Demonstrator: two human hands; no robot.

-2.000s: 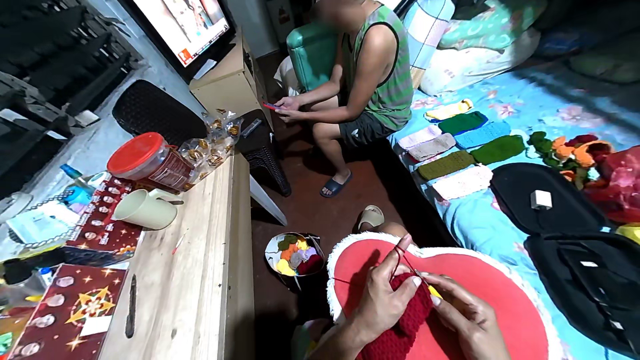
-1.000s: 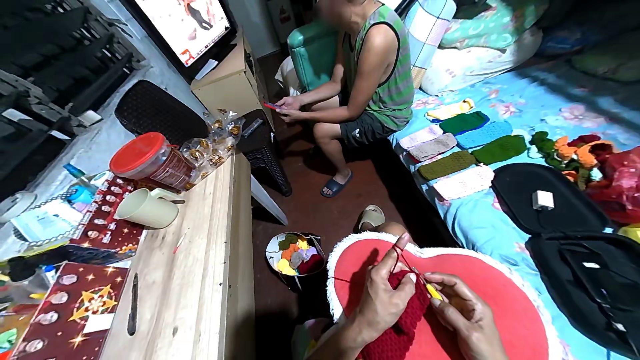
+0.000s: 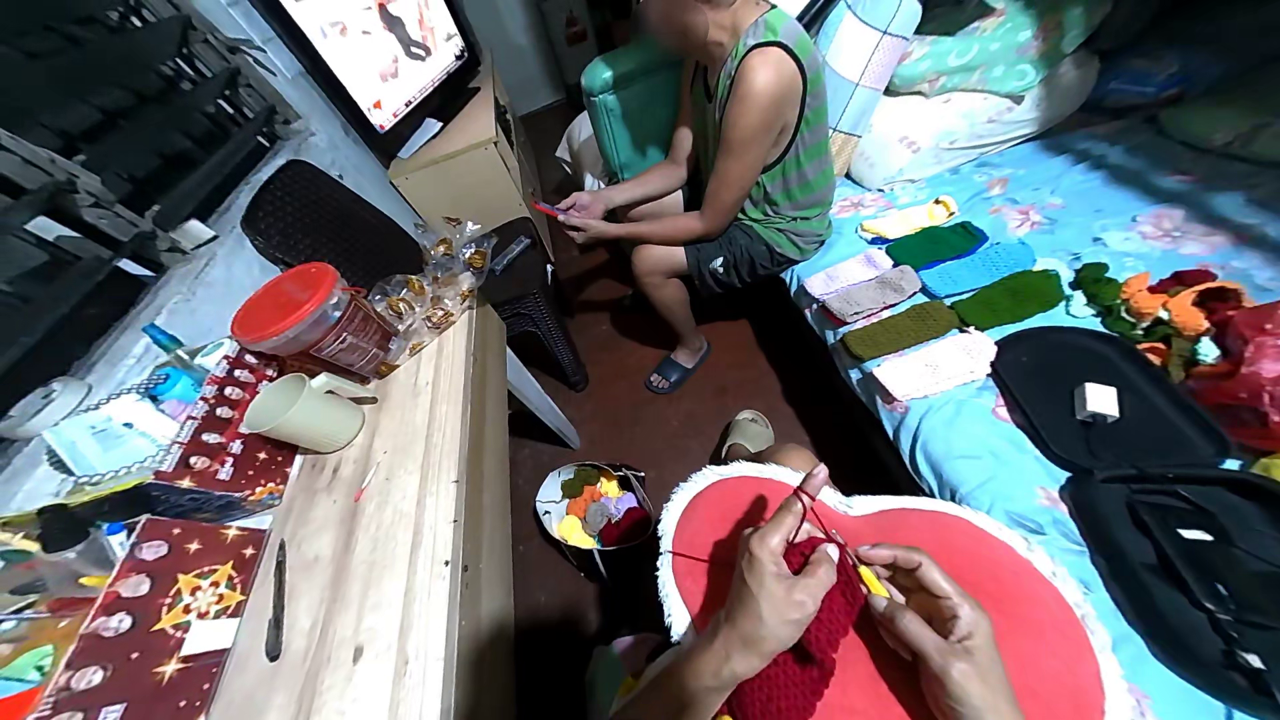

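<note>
My left hand (image 3: 775,585) pinches a dark red crocheted piece (image 3: 815,640), with red yarn looped over its raised index finger. Between the thumb and fingers of my right hand (image 3: 930,625) is a crochet hook with a yellow handle (image 3: 873,580), its tip at the upper edge of the crochet work. Both hands are above a red heart-shaped cushion (image 3: 960,550) with white fluffy trim. On the floor to the left, a round container (image 3: 545,510) holds yarn balls of several colours, dark red among them.
A wooden table (image 3: 400,520) at left bears a mug (image 3: 305,412), a red-lidded jar (image 3: 300,320) and a pen-like dark object (image 3: 277,600). A seated person (image 3: 760,150) holds a phone. On the bed (image 3: 950,450) lie crocheted rectangles (image 3: 900,330) and an open black case (image 3: 1110,400).
The right hand and the yellow-handled hook have shifted slightly beside the crochet work. The left hand keeps its hold on the piece.
</note>
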